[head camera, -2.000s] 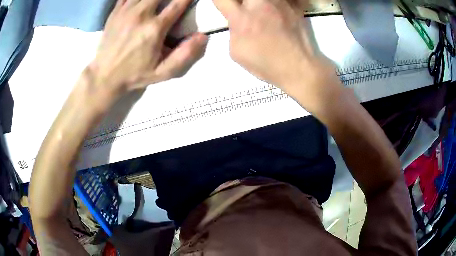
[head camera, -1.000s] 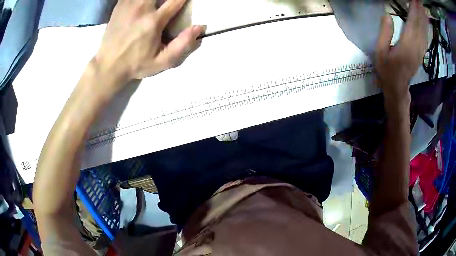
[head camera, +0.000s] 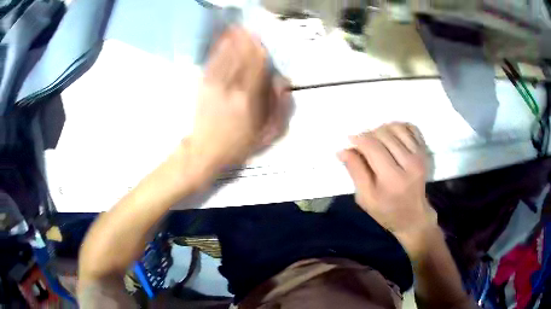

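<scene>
My left hand (head camera: pixel 241 99) is blurred, with fingers curled, over the right end of a pale blue-grey cut panel (head camera: pixel 157 30) at the upper left. Whether it grips the panel is too blurred to tell. My right hand (head camera: pixel 393 172) is above the table's front edge, fingers bent and thumb a little apart, with nothing visible in it. The beige machine bed (head camera: pixel 356 63) lies beyond the hands, with a dark gap line along its near side. The needle area is blurred.
Stacked grey panels (head camera: pixel 66 57) lie at the left. A grey pointed panel (head camera: pixel 474 90) hangs at the right, beside a green-handled tool (head camera: pixel 522 90). The white table (head camera: pixel 145 114) ends above my lap. A blue basket (head camera: pixel 154 265) is below.
My right hand has come back from the hanging panel at the right to the front edge. My left hand has moved right in the picture and curled. The view has shifted, showing more machine.
</scene>
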